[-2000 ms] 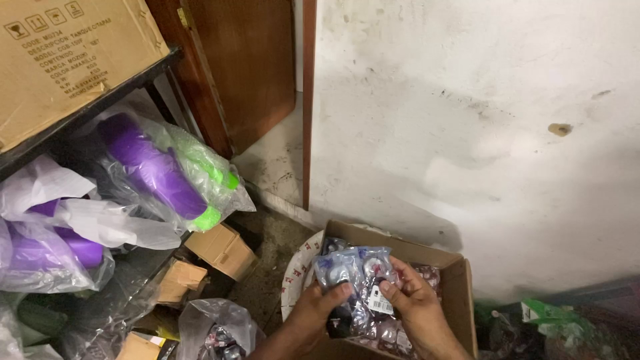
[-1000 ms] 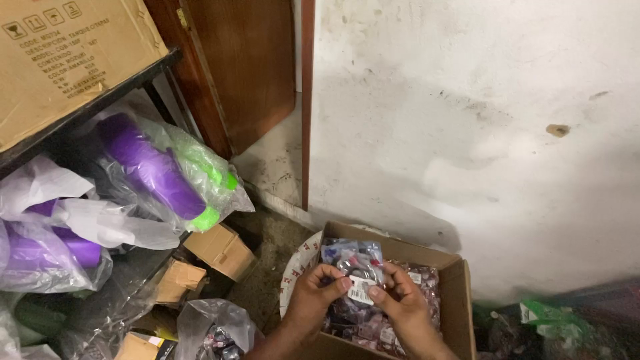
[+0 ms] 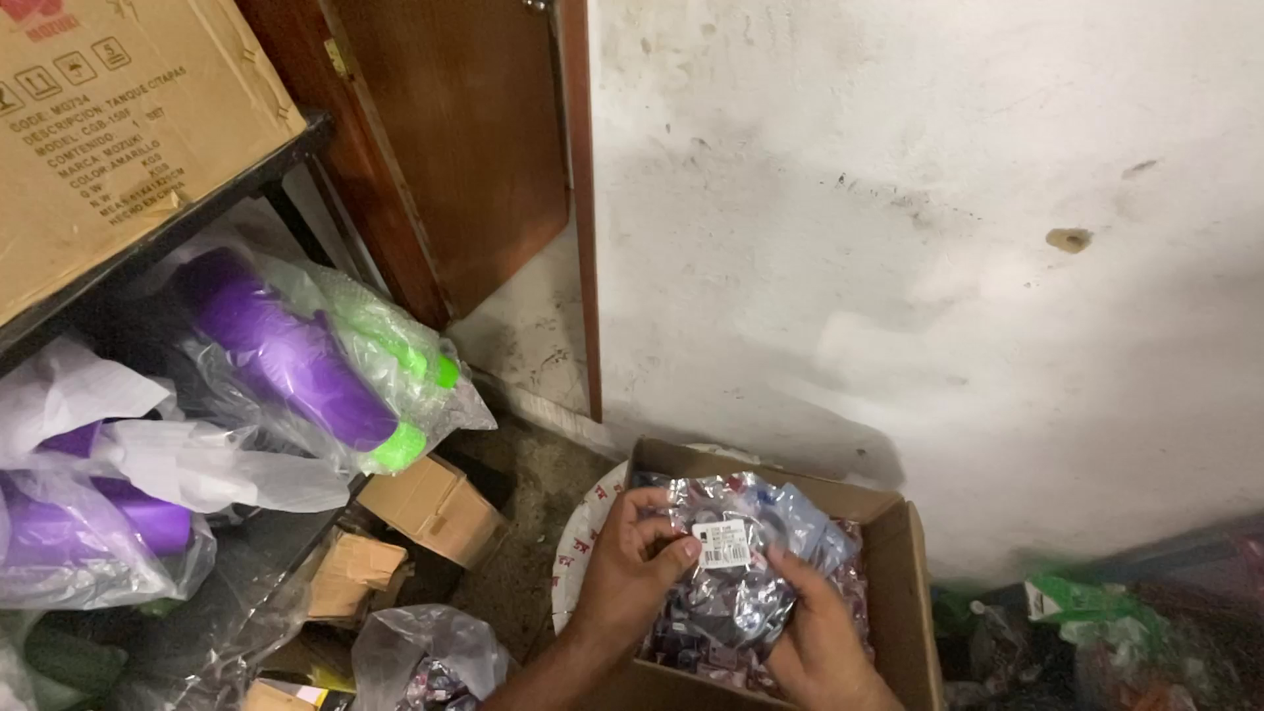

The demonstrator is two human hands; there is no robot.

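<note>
Both my hands hold a clear plastic packet [image 3: 736, 583] with a white printed label, above an open cardboard box [image 3: 918, 592]. My left hand [image 3: 642, 553] pinches the packet's left side, thumb beside the label. My right hand [image 3: 815, 617] grips its lower right side. Dark parts show through the plastic, but their kind is unclear. A bluish packet [image 3: 815, 523] lies behind, close to my right fingers; whether I hold it too, I cannot tell. Many small packets [image 3: 716, 657] fill the box beneath my hands.
Left, a black metal shelf [image 3: 296, 148] carries a large carton [image 3: 138, 118]; bagged purple plastic parts [image 3: 286, 355] lie below. Small cardboard boxes [image 3: 434, 509] and a clear bag [image 3: 425, 642] sit lower. A white wall [image 3: 889, 296] rises behind the box, with bagged items [image 3: 1116, 632] at right.
Two seconds ago my hands held packets side by side; one second ago they were close together at a labelled packet. Now they are farther apart on the packet, its label facing up.
</note>
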